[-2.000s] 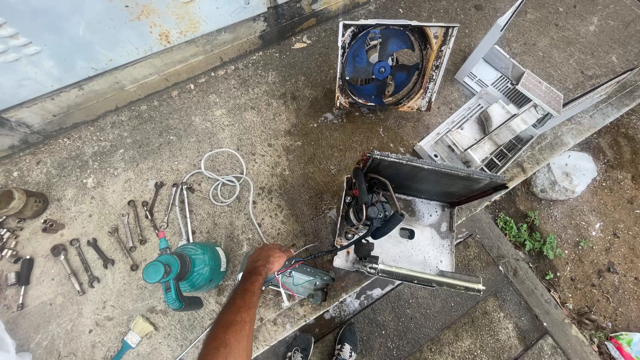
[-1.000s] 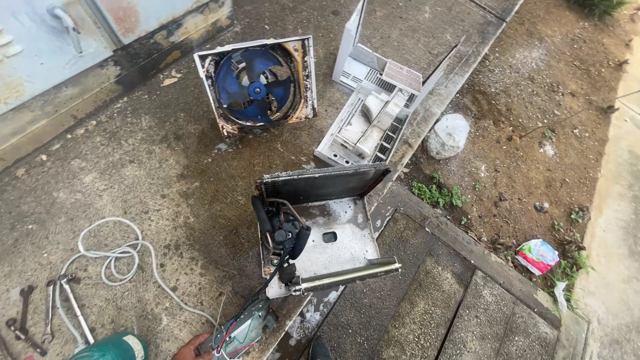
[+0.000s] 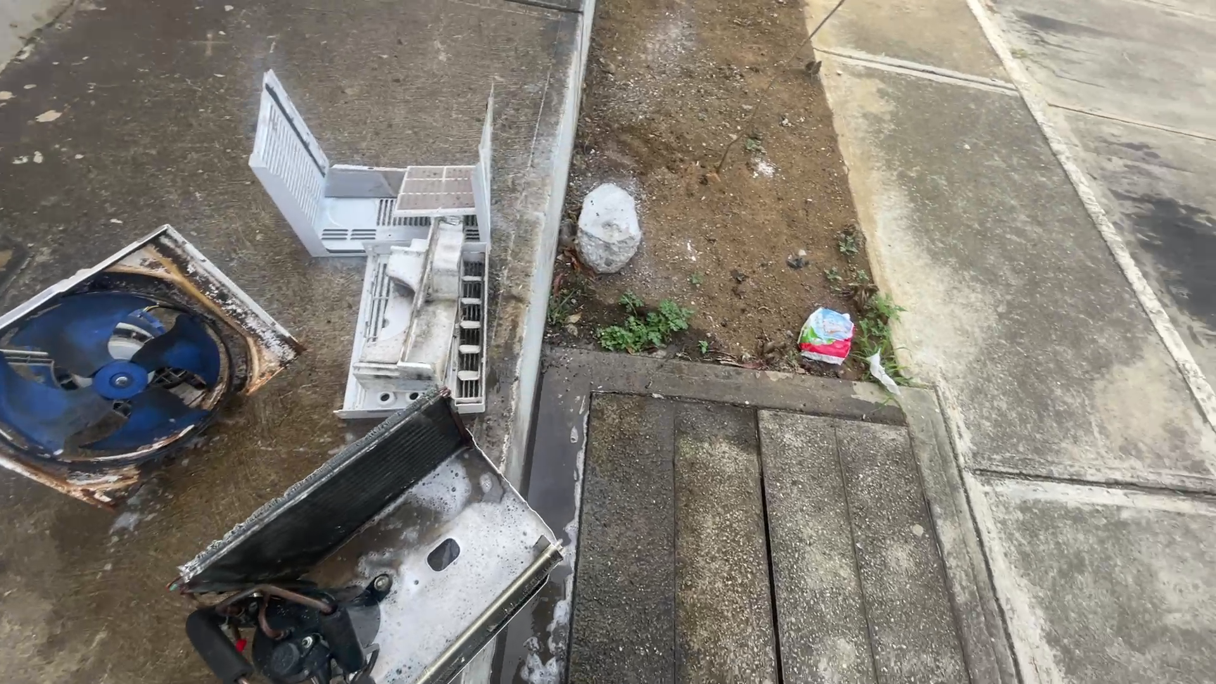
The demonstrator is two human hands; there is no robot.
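Note:
Neither my left hand nor my right hand is in view. At the lower left lies an opened air conditioner chassis with a wet, foamy metal base pan [image 3: 427, 556]. A dark finned coil [image 3: 332, 494] stands along its upper edge, and a compressor with copper pipes [image 3: 294, 646] sits in its lower left corner, cut off by the frame. Left of it lies a blue fan [image 3: 119, 378] inside a rusty square metal housing [image 3: 204, 285]. White plastic louvred panels [image 3: 294, 180] and a white plastic grille part [image 3: 418, 323] rest just above the chassis.
A raised concrete curb [image 3: 546, 218] runs beside the panels. Beyond it are a whitish rock [image 3: 609, 228], green weeds [image 3: 646, 326] and a crumpled coloured wrapper [image 3: 826, 335] on bare soil. Concrete slabs [image 3: 717, 532] lie at the lower middle, with a paved walkway [image 3: 1026, 256] at the right.
The view has swung far to the right. The hand seen earlier near the electrical part, the hand tools and the green sprayer are out of the frame now.

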